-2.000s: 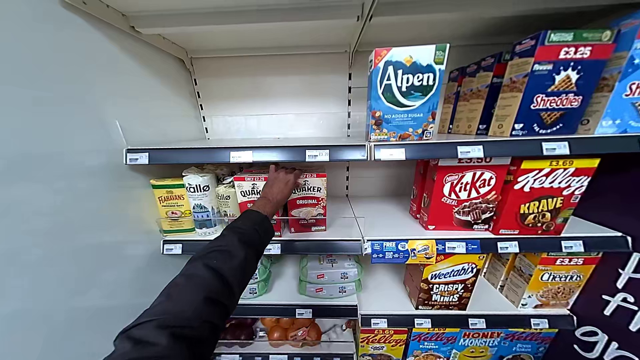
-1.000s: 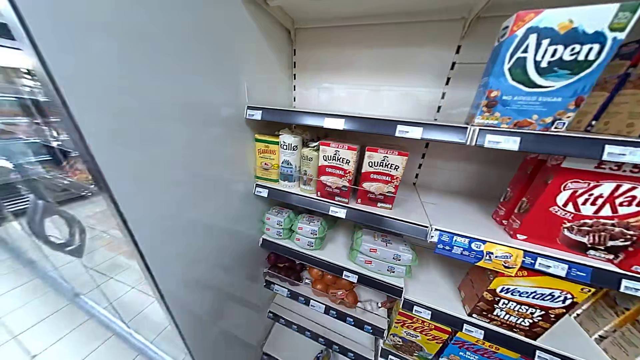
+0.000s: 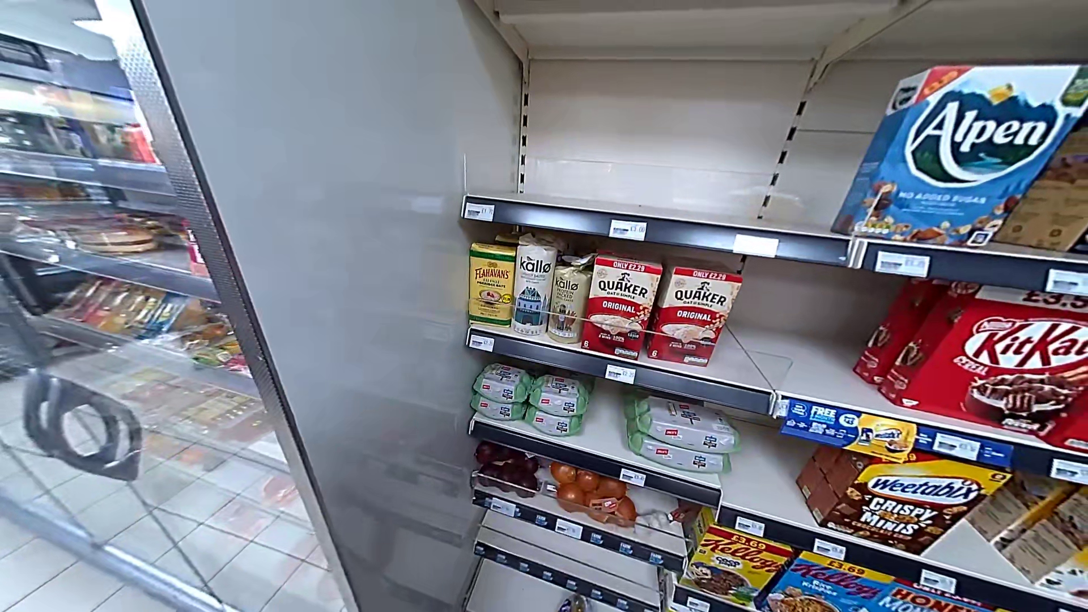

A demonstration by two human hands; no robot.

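Neither of my hands shows in the head view now. Two red and white Quaker oat boxes, a left one [image 3: 621,308] and a right one [image 3: 694,316], stand upright side by side on a shelf. To their left are two Kallo packs, one white [image 3: 534,287] and one paler and shorter [image 3: 568,299], then a yellow and green Flahavan's oats pack [image 3: 491,286] at the shelf's end. Green egg cartons [image 3: 684,433] lie stacked on the shelf below, in separate groups.
A grey panel [image 3: 340,255] closes the shelving's left side. Past its metal edge is a glass-fronted cabinet [image 3: 127,280] with packs. An Alpen box [image 3: 965,157], KitKat cereal [image 3: 1011,361] and a Weetabix box [image 3: 918,497] stand right. Netted onions [image 3: 595,493] lie low.
The hand in a dark sleeve that was at the Quaker boxes two seconds ago has left the view. The view has swung left, bringing in the grey panel and glass-fronted cabinet.
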